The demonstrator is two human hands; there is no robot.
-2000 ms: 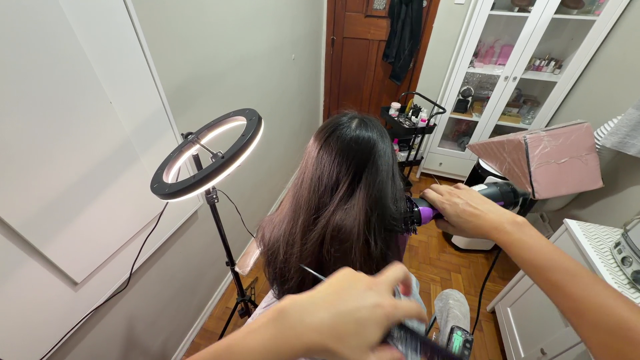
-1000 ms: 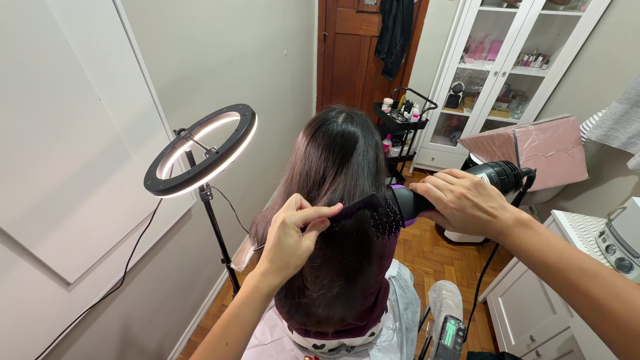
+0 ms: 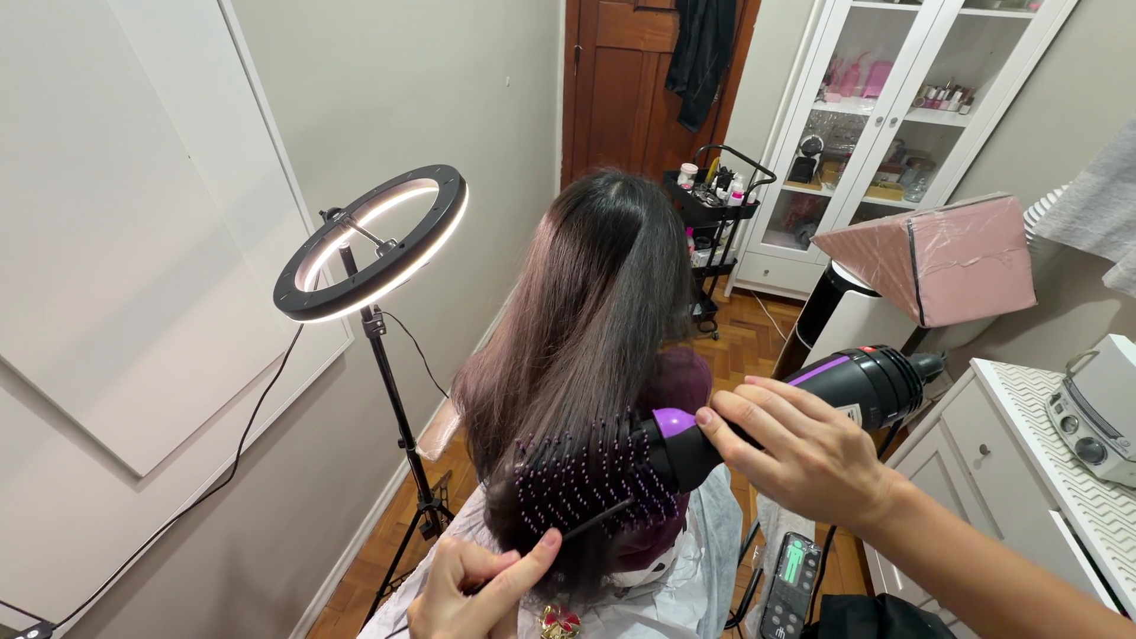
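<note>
A seated person with long dark hair (image 3: 595, 311) has their back to me. My right hand (image 3: 785, 444) grips the black and purple handle of a hot-air brush (image 3: 595, 479); its bristled oval head lies against the lower lengths of the hair. Below the bristles, my left hand (image 3: 488, 577) holds a dark comb (image 3: 599, 522), which is partly hidden by my fingers and lies along the brush head's lower edge. The person wears a maroon top (image 3: 683, 390).
A lit ring light (image 3: 373, 240) on a tripod stands left. Behind are a black trolley (image 3: 710, 209) and a glass-door cabinet (image 3: 879, 124). At right are a pink wrapped cushion (image 3: 967, 257), a white dresser (image 3: 1003, 461) and a remote-like device with a lit screen (image 3: 788, 577).
The hot-air brush and my right hand have moved down and left, toward the hair's lower lengths. My left hand has also moved down with the comb, which was beside the brush higher up.
</note>
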